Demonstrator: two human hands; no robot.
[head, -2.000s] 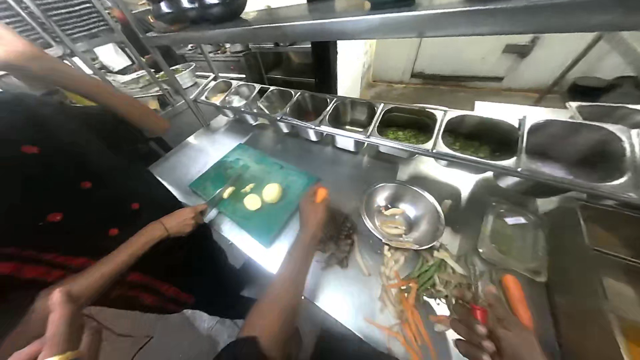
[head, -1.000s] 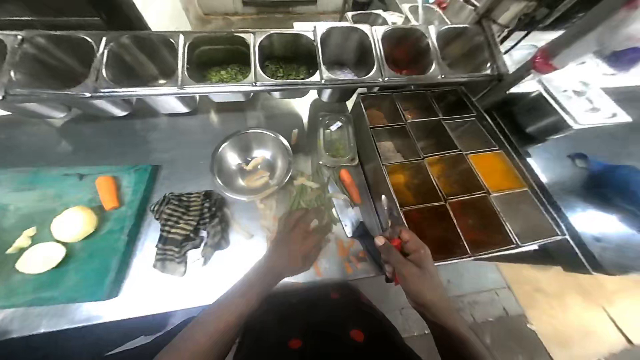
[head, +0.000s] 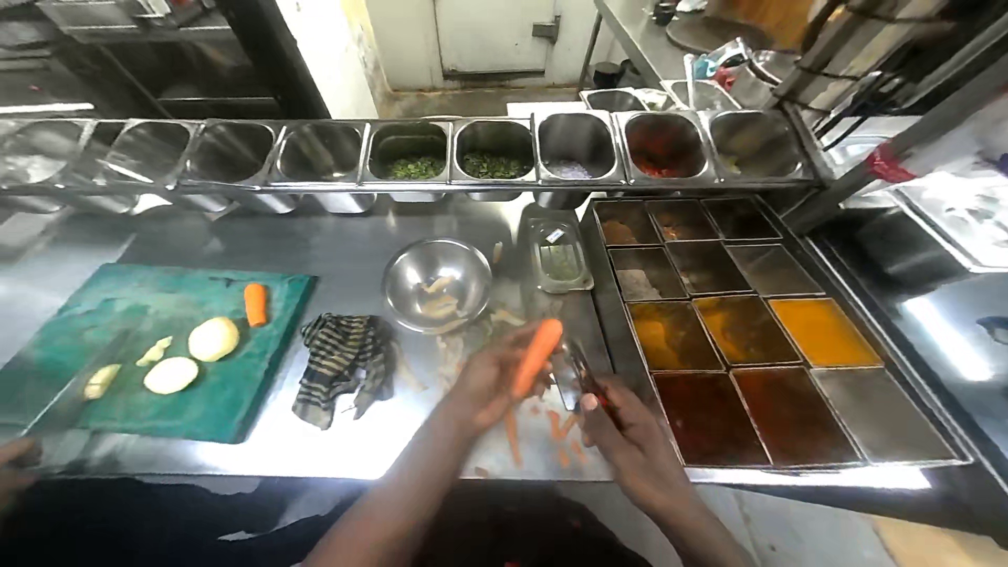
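My left hand [head: 492,378] grips a carrot [head: 538,358], tilted with its blunt end up. Close on its right, my right hand [head: 626,429] is closed around a peeler [head: 587,378]; its handle is mostly hidden by the fingers. A metal blade [head: 564,382] shows between the hands, and I cannot tell whether it belongs to a separate knife. Orange peelings [head: 561,425] lie on the steel counter below. Behind my left hand stands a steel bowl [head: 472,272] holding pale pieces. A striped cloth [head: 339,362] lies left of my left hand.
On a green cutting board [head: 276,346] are a carrot piece [head: 256,305] and peeled pale vegetables [head: 213,339]. A co-worker's hand [head: 17,461] holds a knife [head: 67,394] there. A spice tray [head: 689,295] is at right, a clear container [head: 559,256] beside it, steel pans [head: 494,153] behind.
The carrot that lay on the counter a second ago is now in my left hand, lifted in front of me. My right hand has come closer to the left. The view has swung back left.
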